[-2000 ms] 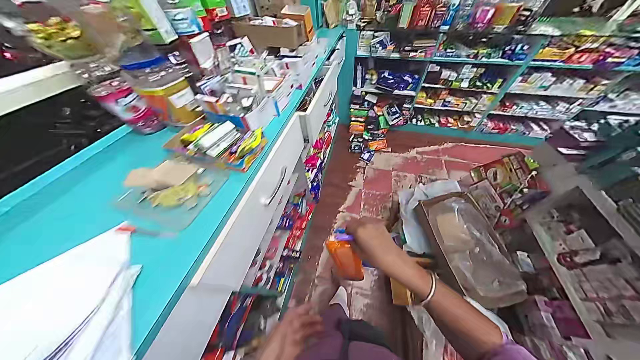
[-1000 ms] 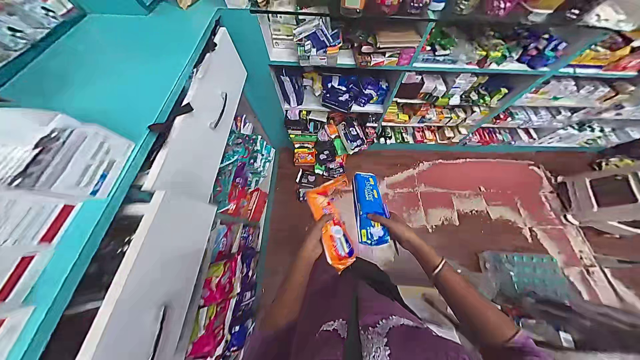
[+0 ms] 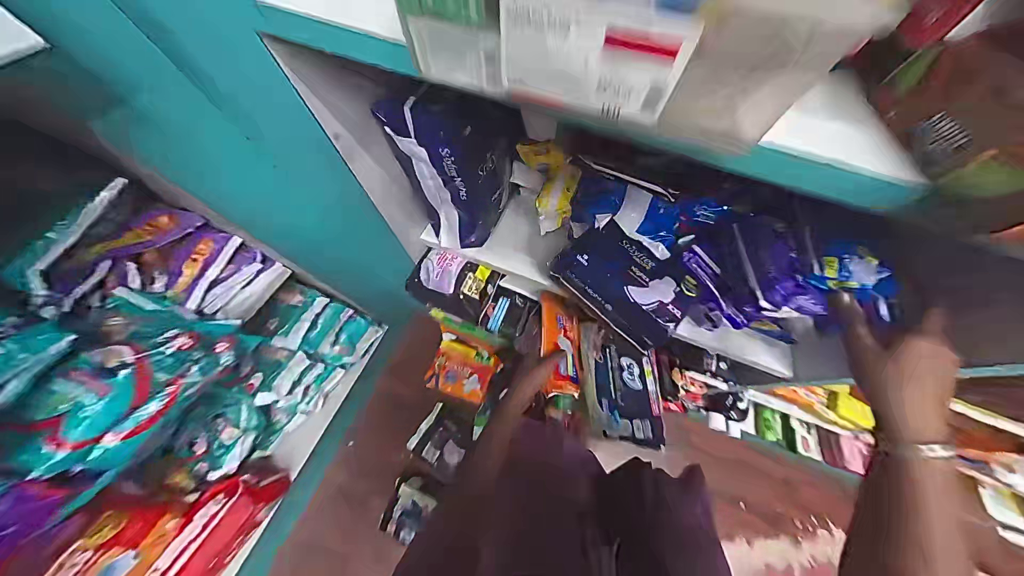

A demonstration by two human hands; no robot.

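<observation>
My left hand is at the orange sanitary pad pack, which stands among packs in front of the low shelf; its fingers touch or grip the pack's left side. My right hand, with a bangle at the wrist, reaches to the right part of the shelf, its fingers at a blue pack; blur hides whether it grips it. Between the hands a dark navy pad pack lies tilted over the shelf edge. A large dark blue pack leans at the shelf's left end, beside small yellow packs.
A teal upright panel parts this shelf from another with teal packets and red packets. Several packs, one orange, lie on the reddish floor. White cartons fill the shelf above.
The view has moved close to the low shelf. One second ago my left hand held the orange pack and my right hand the blue one above the floor; both hands are now at the shelf.
</observation>
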